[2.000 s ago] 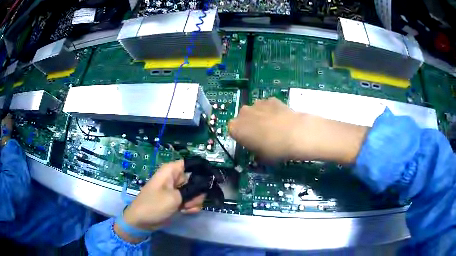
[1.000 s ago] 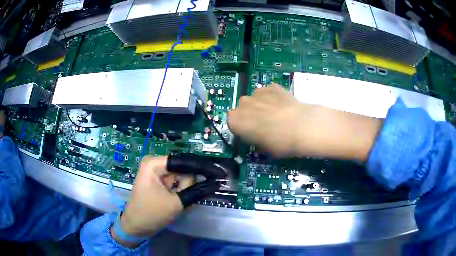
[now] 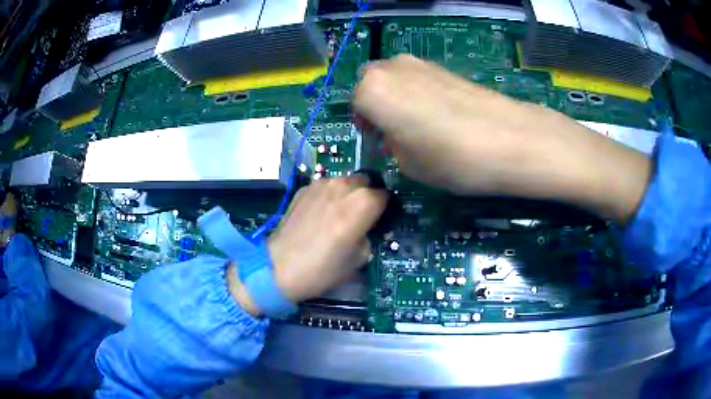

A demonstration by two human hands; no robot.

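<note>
Large green circuit boards [image 3: 452, 58] lie side by side. My left hand [image 3: 331, 230], with black finger cots and a light blue wrist strap [image 3: 261, 277], is over the seam between two boards; its fingertips are blurred and partly hidden. My right hand [image 3: 405, 109] is bare, its fingers curled down over the boards just above and right of my left hand. What either hand holds cannot be seen. A long silver heatsink [image 3: 187, 153] lies on the board left of my hands.
Finned heatsinks with yellow base strips stand at the rear left [image 3: 242, 47] and rear right [image 3: 596, 47]. A blue coiled cord [image 3: 323, 90] crosses the view. A metal rail [image 3: 468, 362] runs along the front. Another person's blue sleeve [image 3: 27, 296] is at far left.
My left hand has moved up and right to the seam between the boards. My right hand has moved up towards the rear. The blue cord has shifted right.
</note>
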